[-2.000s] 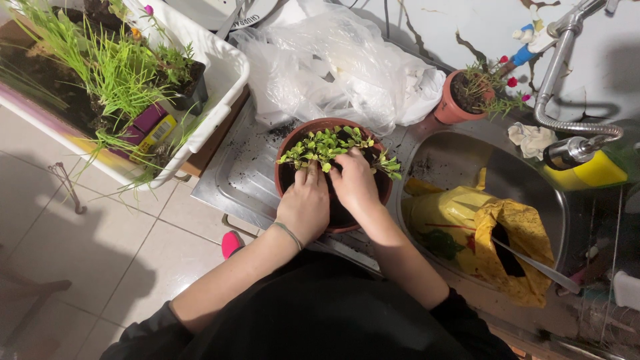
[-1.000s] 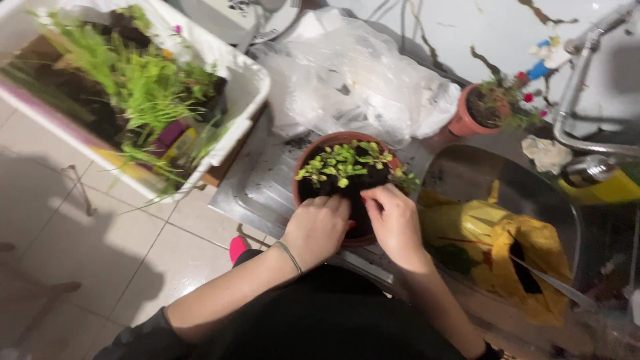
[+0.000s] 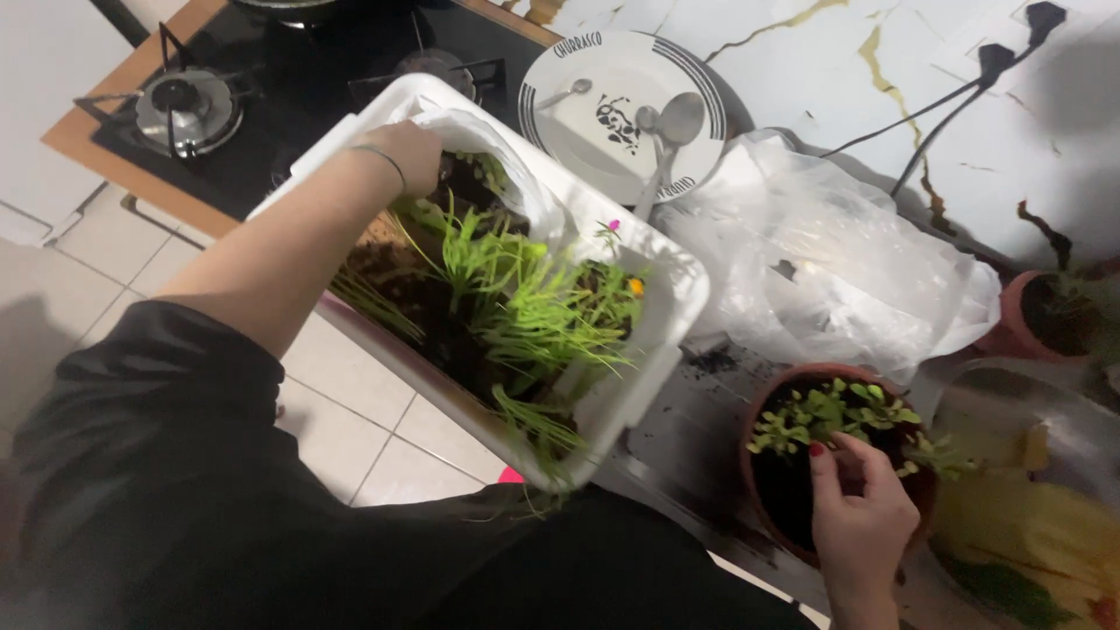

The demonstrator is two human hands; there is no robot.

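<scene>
My left hand (image 3: 409, 159) reaches into the far end of a white plastic tub (image 3: 674, 306), beside a white plastic bag (image 3: 512, 149) with dark soil and small leaves in it. Its fingertips are hidden, so a hold cannot be made out. Long grassy green plants (image 3: 534, 306) and soil fill the tub's middle. My right hand (image 3: 862, 499) is over a round terracotta-coloured pot (image 3: 751, 464) at the right, thumb and forefinger bent close to the small leafy plants (image 3: 831, 411). Whether it pinches a stem cannot be told.
A gas cooktop (image 3: 289, 105) lies behind the tub. A white plate (image 3: 577, 114) with spoons and a crumpled clear plastic bag (image 3: 840, 254) stand along the wall. A smaller pot (image 3: 1019, 315) is at the right, above a sink holding a yellow bag (image 3: 1032, 542).
My left hand has left the round pot and gone into the white tub. My right hand has stayed at the pot. The view has swung left.
</scene>
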